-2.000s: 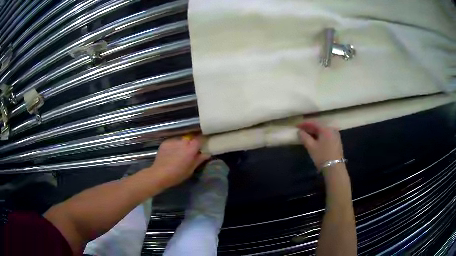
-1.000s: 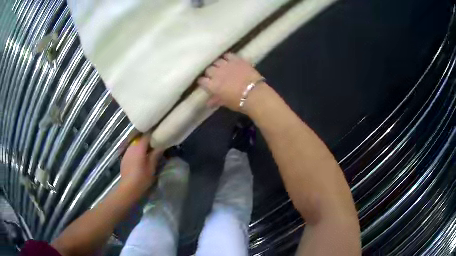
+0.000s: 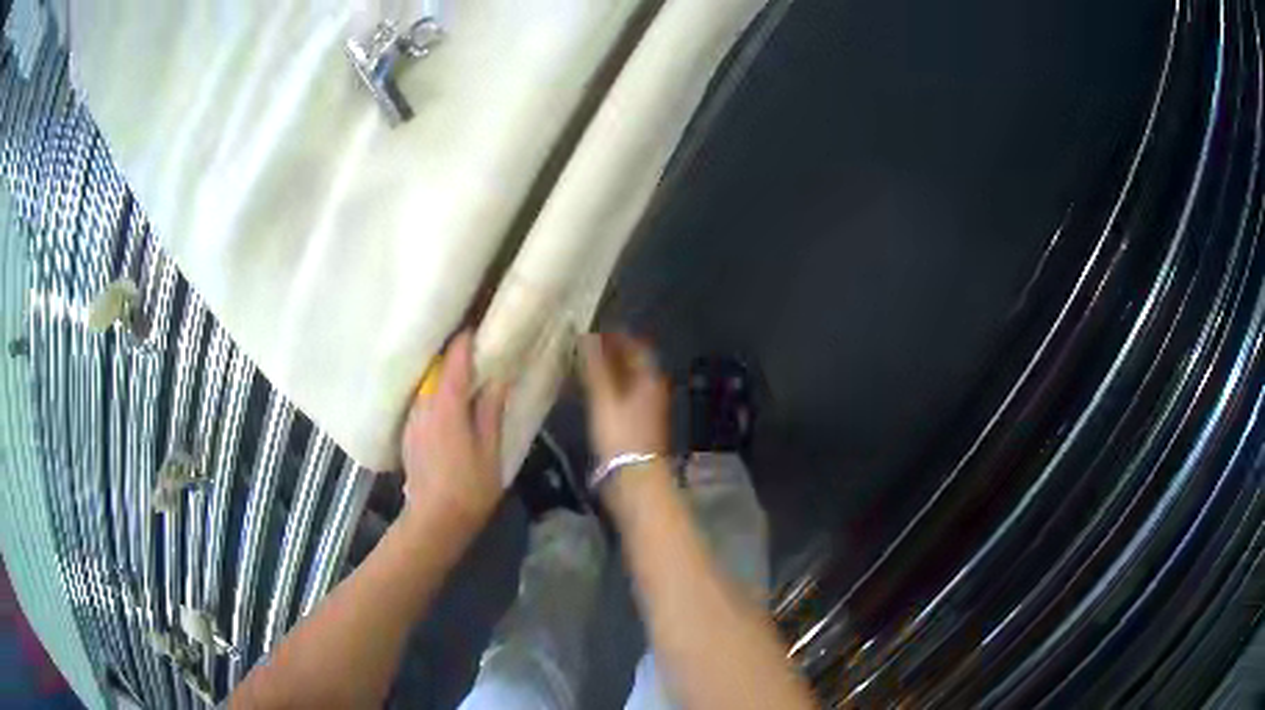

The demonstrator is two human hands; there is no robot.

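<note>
A cream cloth panel [image 3: 319, 236] lies over the steel tubes [image 3: 250, 472], its near corner pointing toward me. Its outer edge forms a long padded roll [image 3: 611, 167], with a dark gap between roll and panel. A silver bulldog clip [image 3: 386, 67] lies on the panel. My left hand [image 3: 455, 444], with a yellow spot on a finger, grips the near end of the roll; its fingertips reach into the gap. My right hand [image 3: 627, 395], with a silver bracelet and somewhat blurred, is at the roll's outer edge. Its fingertips seem to touch the cloth, but its grip is unclear.
Several small clips with cloth scraps, one at the left [image 3: 117, 308], sit on the tubes. Dark floor [image 3: 902, 278] lies right of the roll. Another rack of curved steel tubes [image 3: 1110, 486] runs along the right. My legs and dark shoes show below.
The view has turned and shifted, so the panel slants more steeply and the clip shows fully again. My right hand has moved from the top of the roll to its outer edge, nearer my left hand.
</note>
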